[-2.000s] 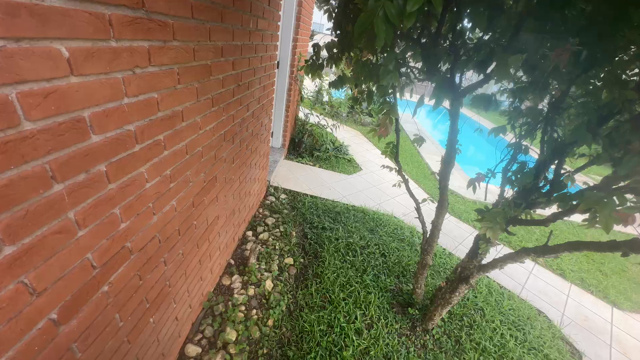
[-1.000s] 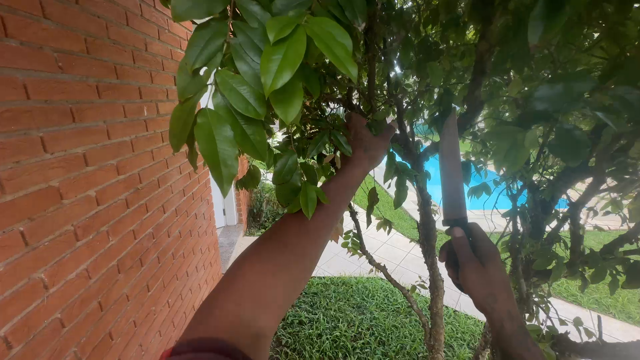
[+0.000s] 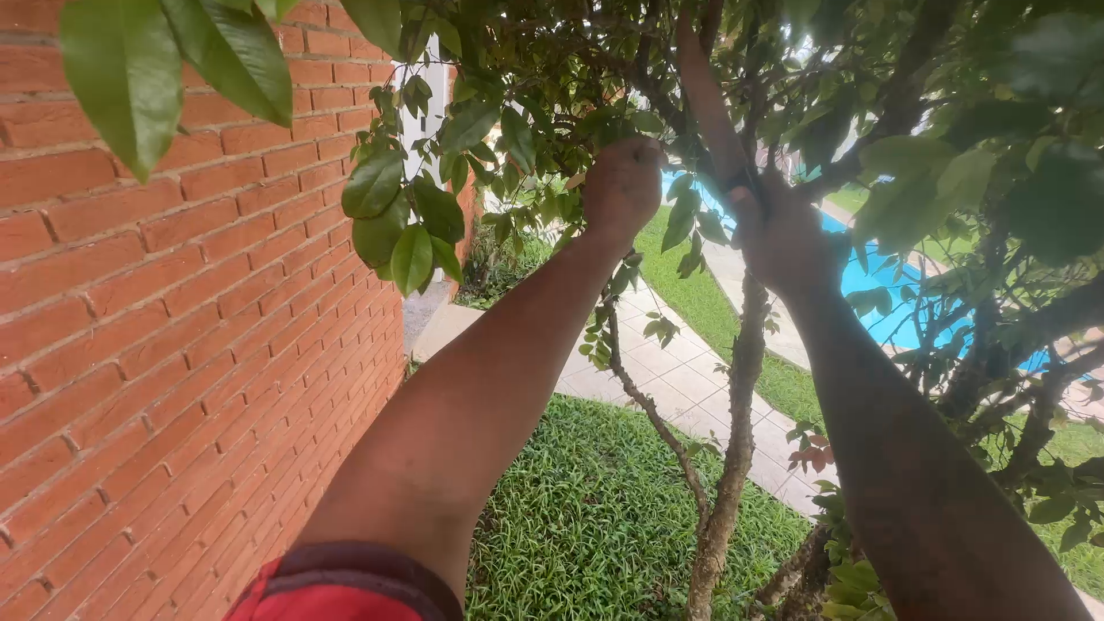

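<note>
My left hand (image 3: 623,185) is raised among the leaves, its fingers closed around what looks like a thin branch of the tree; foliage partly hides the grip. Right of it, my right hand (image 3: 789,237) is shut on the dark handle of a long-bladed knife. The blade (image 3: 711,108) points up and slightly left between the branches, reflecting a brownish tone, and its tip is lost near the top edge. Just below my right hand runs an upright, rough-barked stem (image 3: 737,414). Glossy green leaves (image 3: 414,259) hang left of my left hand.
A red brick wall (image 3: 198,302) stands close on the left, with a white door frame (image 3: 424,112) beyond. Below are grass (image 3: 604,509) and a tiled path (image 3: 681,371). A swimming pool (image 3: 897,293) lies behind the tree; darker branches (image 3: 975,371) spread at right.
Both hands were out of view two seconds ago. Since one second ago, my right hand with the knife has moved up and left, closer to my left hand. The view has shifted from the ground to the foliage.
</note>
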